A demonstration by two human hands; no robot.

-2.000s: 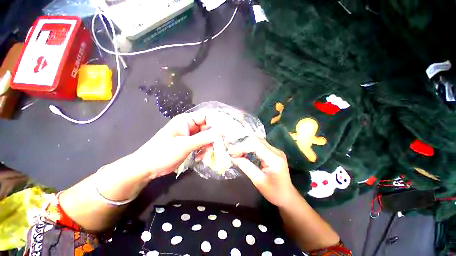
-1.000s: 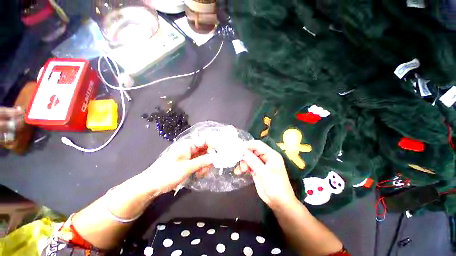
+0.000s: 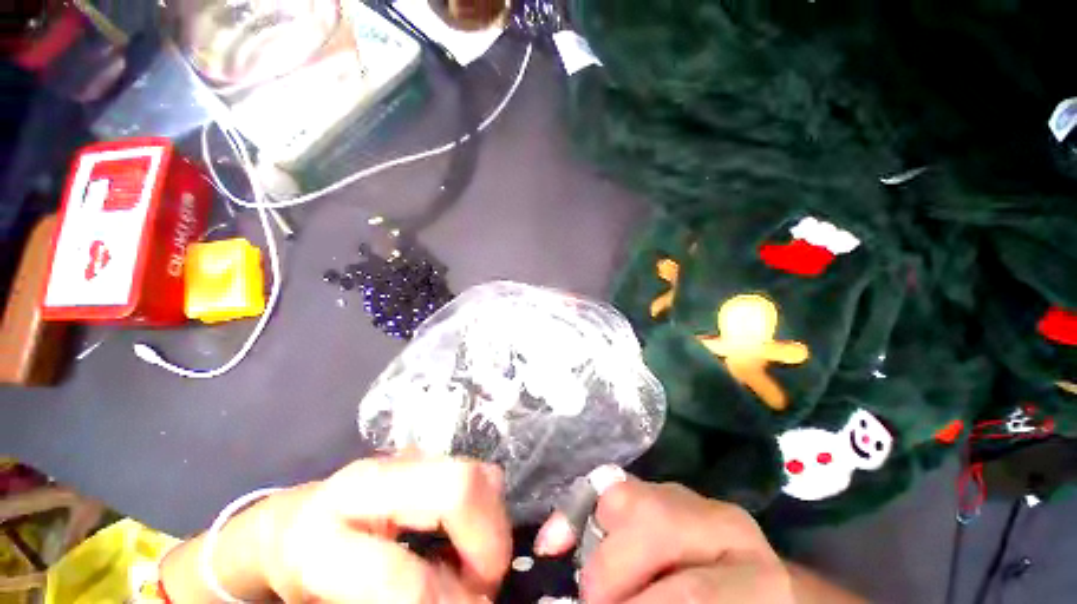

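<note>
The clear plastic bag (image 3: 555, 407) lies crumpled on the dark tabletop, with whitish material in it or on it. My left hand (image 3: 396, 531) is at the bag's near left edge, fingers bent and blurred; whether it holds anything is hidden. My right hand (image 3: 679, 543) is at the bag's near right edge. Its thumb and fingers are closed on a small grey tool (image 3: 581, 505), whose exact kind I cannot tell. The lower parts of both hands reach the bottom of the picture. A small white piece (image 3: 521, 564) shows between the hands.
Black beads (image 3: 402, 291) lie in a loose pile left of the bag. A red box (image 3: 118, 236), yellow block (image 3: 224, 280), brown case (image 3: 36, 307) and white cable (image 3: 274, 277) are at left. The green plush pile (image 3: 756, 153) with appliqués fills the right. Red cords (image 3: 971, 478) lie at far right.
Both hands have come down from over the bag toward me and off its middle. The white material they held up is no longer in view between them. A grey tool now shows in my right hand.
</note>
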